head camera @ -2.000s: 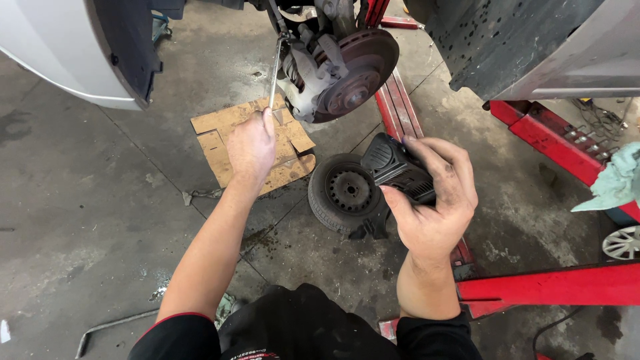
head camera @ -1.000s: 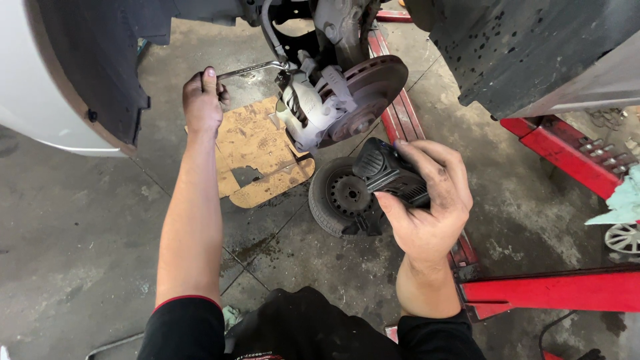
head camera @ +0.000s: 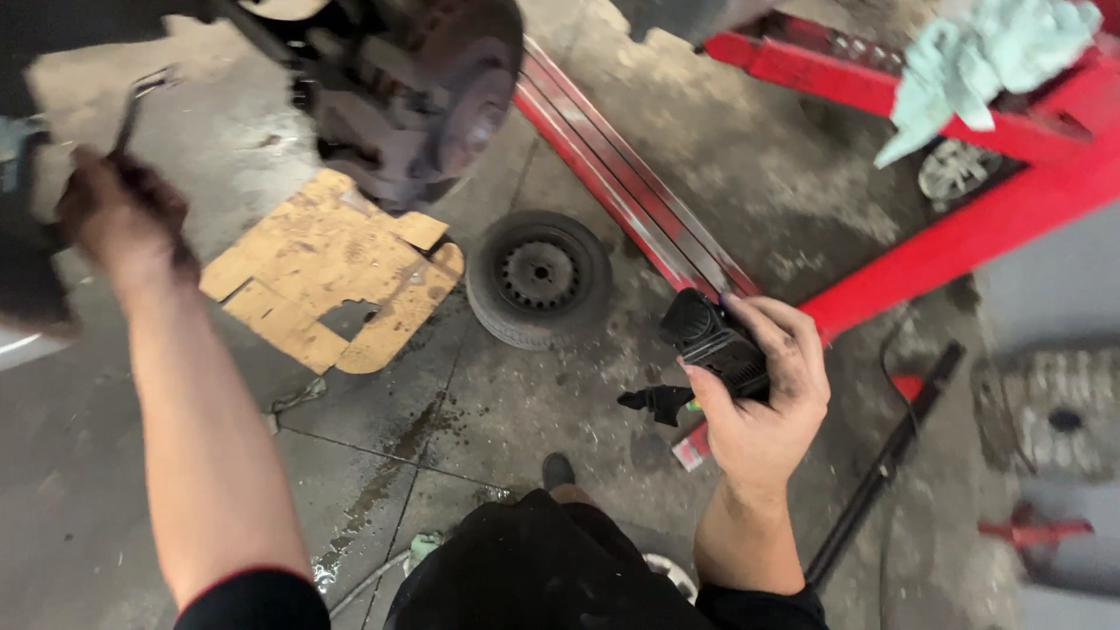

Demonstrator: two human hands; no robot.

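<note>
My left hand (head camera: pixel 127 210), blurred, is closed round a metal wrench (head camera: pixel 136 109) whose end points up, away from the car's brake parts. The brake disc and hub (head camera: pixel 477 122) hang at the top, with the caliper (head camera: pixel 350 131) on their left side; both are blurred. In my right hand (head camera: pixel 770 394) is a black ribbed plastic part (head camera: pixel 713 346), pinched between thumb and fingers over the floor. What exactly that part is, I cannot tell.
Stained cardboard (head camera: pixel 324 254) lies on the floor beside a wheel with a steel rim (head camera: pixel 538 276). Red lift arms (head camera: pixel 945 227) cross the right side, one bearing a pale green cloth (head camera: pixel 984 74). A long dark bar (head camera: pixel 884 468) lies at lower right.
The wrench was at the caliper in both earlier frames; it is now off it, in my left hand farther left. My right hand still holds the black part. The view has shifted to the right.
</note>
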